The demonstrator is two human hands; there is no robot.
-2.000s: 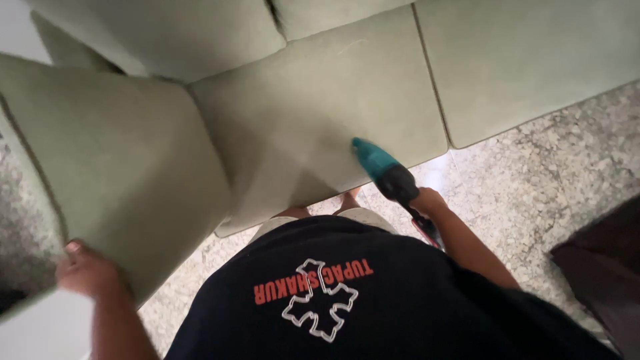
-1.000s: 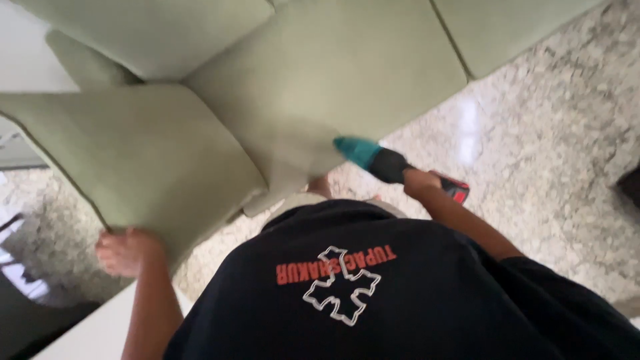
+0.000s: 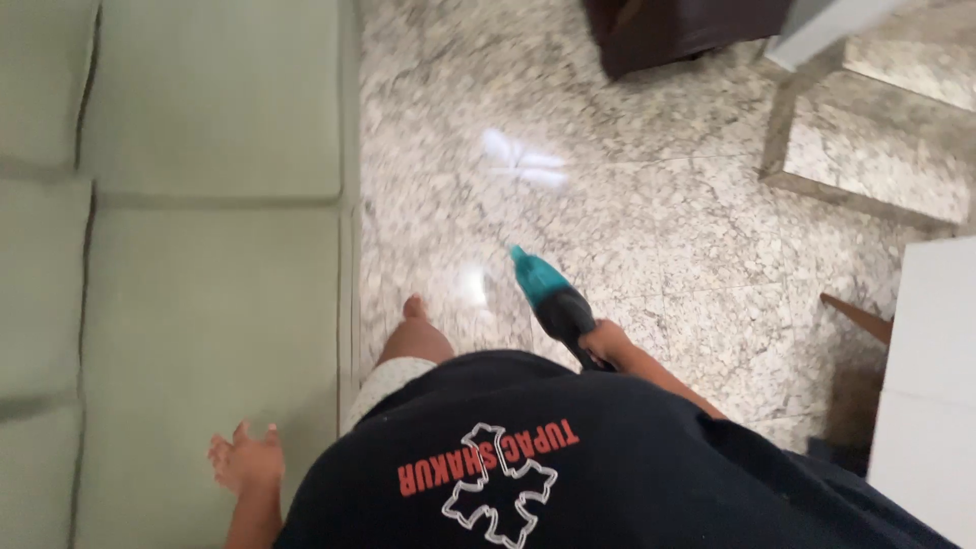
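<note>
My right hand [image 3: 608, 343] is closed around the black handle of a handheld vacuum cleaner [image 3: 555, 299], whose teal nozzle points up and left over the stone floor. Nothing is in my left hand [image 3: 248, 457]; its fingers are spread above the seat of a pale green sofa [image 3: 213, 305]. Whether the fingertips touch the upholstery cannot be told. Part of the vacuum's handle end is hidden behind my hand and shirt.
The sofa's front edge runs along the left of the speckled, glossy floor [image 3: 579, 198]. Stone steps [image 3: 877, 152] rise at the upper right, beside a dark brown piece of furniture [image 3: 686, 34]. A white surface [image 3: 926, 366] stands at the right edge.
My left hand has let go of the sofa's arm or cushion edge that it held before. The vacuum, earlier over the seat, is now over the floor. The view has swung strongly to the right.
</note>
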